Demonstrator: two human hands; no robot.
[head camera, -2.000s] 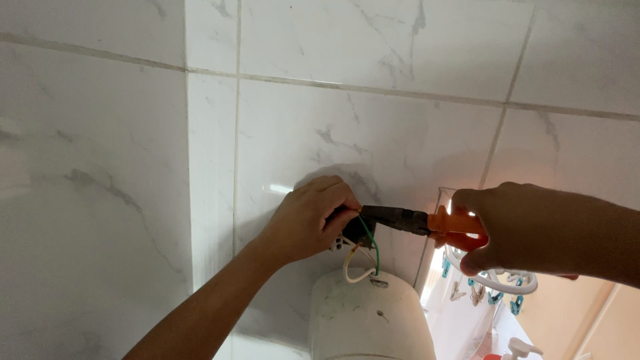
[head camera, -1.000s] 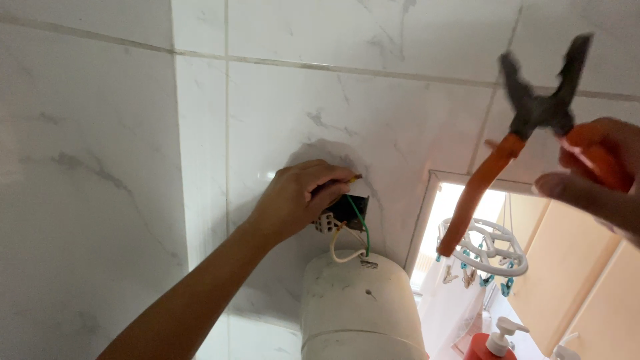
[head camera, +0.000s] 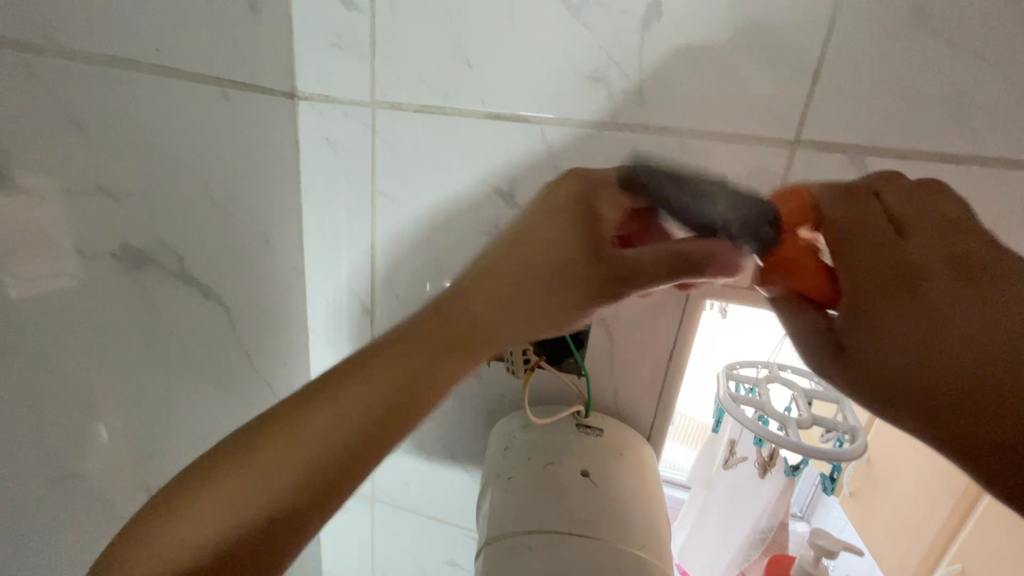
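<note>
My right hand (head camera: 896, 280) is closed around the orange handles of pliers (head camera: 704, 204), whose dark jaws are blurred and point left. My left hand (head camera: 592, 248) is at the jaws, fingers bent and thumb extended; whether it grips them or anything else cannot be told. Below my left wrist, a dark wall box (head camera: 560, 352) is partly hidden, with a white terminal block (head camera: 518, 362) at its left. A green wire (head camera: 588, 380) and a pale wire loop (head camera: 540, 418) run from there to the top of a white cylindrical tank (head camera: 572, 496).
Marbled tiles (head camera: 480, 160) cover the wall. At lower right, a white round clothespin hanger (head camera: 788, 408) with several pegs hangs by a bright window opening (head camera: 712, 360). Beneath it stands a red bottle with a white pump (head camera: 824, 548). The tank rises from the bottom edge.
My left hand has left the wires at the wall box and moved up and right to the pliers. The pliers, spread wide a second ago, now point left with their handles together.
</note>
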